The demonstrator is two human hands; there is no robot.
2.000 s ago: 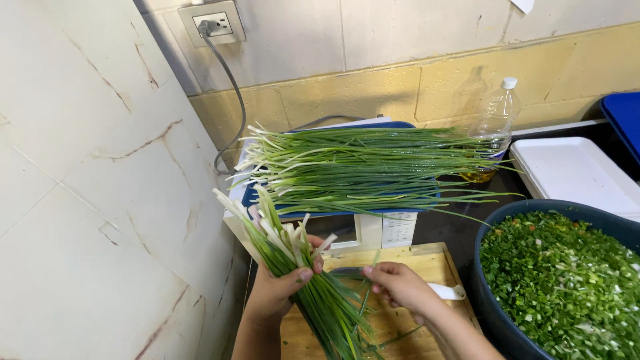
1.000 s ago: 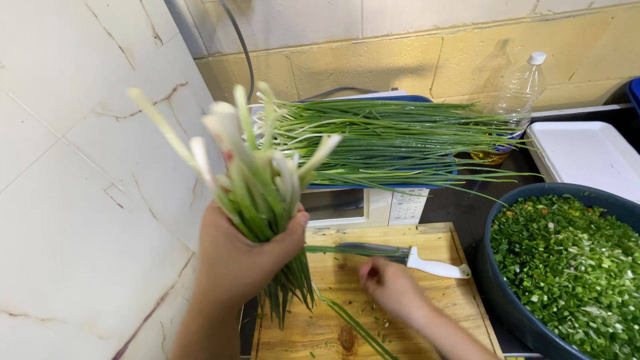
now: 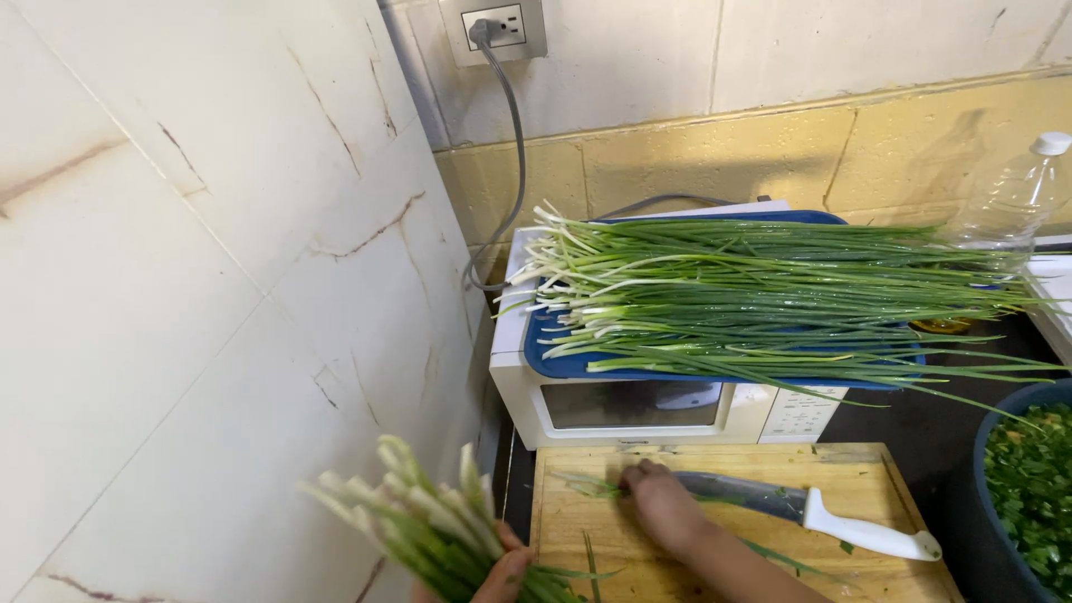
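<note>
At the bottom edge, my left hand (image 3: 505,569) grips a thick bunch of green onions (image 3: 435,519), white ends up, slightly blurred. My right hand (image 3: 662,502) is over the wooden cutting board (image 3: 578,536), its fingertips at a few thin green onion stalks (image 3: 586,484); whether they are pinched I cannot tell. Beside that hand lies a knife with a white handle (image 3: 871,526), its blade partly behind the hand. More long green onions (image 3: 754,289) lie across a blue tray (image 3: 557,360) on a white microwave oven (image 3: 507,335).
A dark tub (image 3: 988,452) of chopped greens (image 3: 1034,486) stands at the right. Behind it are a clear plastic bottle (image 3: 1013,197) and part of a white tray (image 3: 1051,293). A cord runs from the wall outlet (image 3: 502,33). A marbled panel (image 3: 209,293) borders the left.
My left hand and the bunch are lower in view. My right hand has moved left along the board, to the left of the knife blade. The view has shifted.
</note>
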